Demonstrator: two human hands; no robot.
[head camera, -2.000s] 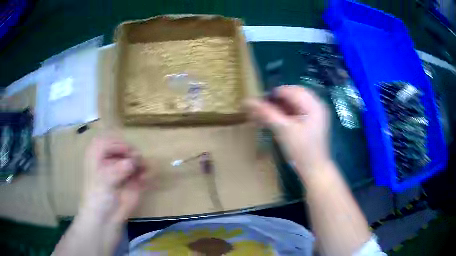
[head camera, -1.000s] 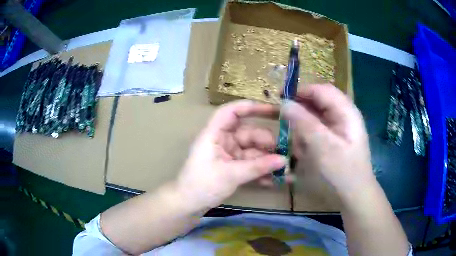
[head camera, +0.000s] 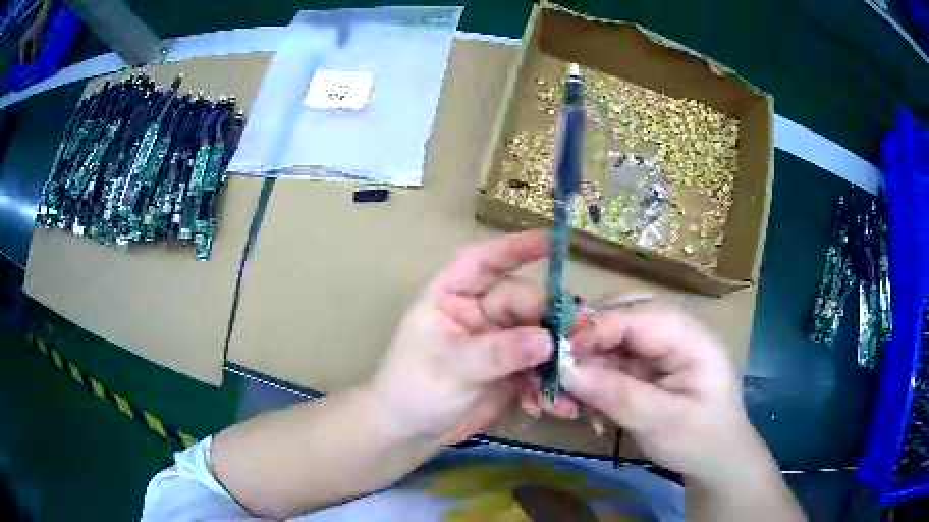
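Note:
A slim circuit board (head camera: 557, 267) stands nearly upright in the picture, its dark section and silvery tip pointing away over the carton. My left hand (head camera: 474, 336) grips its near part between thumb and fingers. My right hand (head camera: 652, 382) is at the board's near end, with its fingertips around a small white plug (head camera: 566, 357) that touches or nearly touches the board. A thin lead shows by the right fingers. The exact contact is blurred and partly hidden by the fingers.
A carton (head camera: 626, 267) of small brass-coloured parts stands behind the hands. A labelled plastic bag (head camera: 407, 112) and a loose black display module (head camera: 370, 195) lie left of it. A board stack (head camera: 138, 168) lies far left. More boards (head camera: 851, 270) and a blue bin (head camera: 902, 296) are at right.
The view has swung right, then back left. My hands have come together on a board, and my right hand has moved from its middle to its near end, now holding the white plug.

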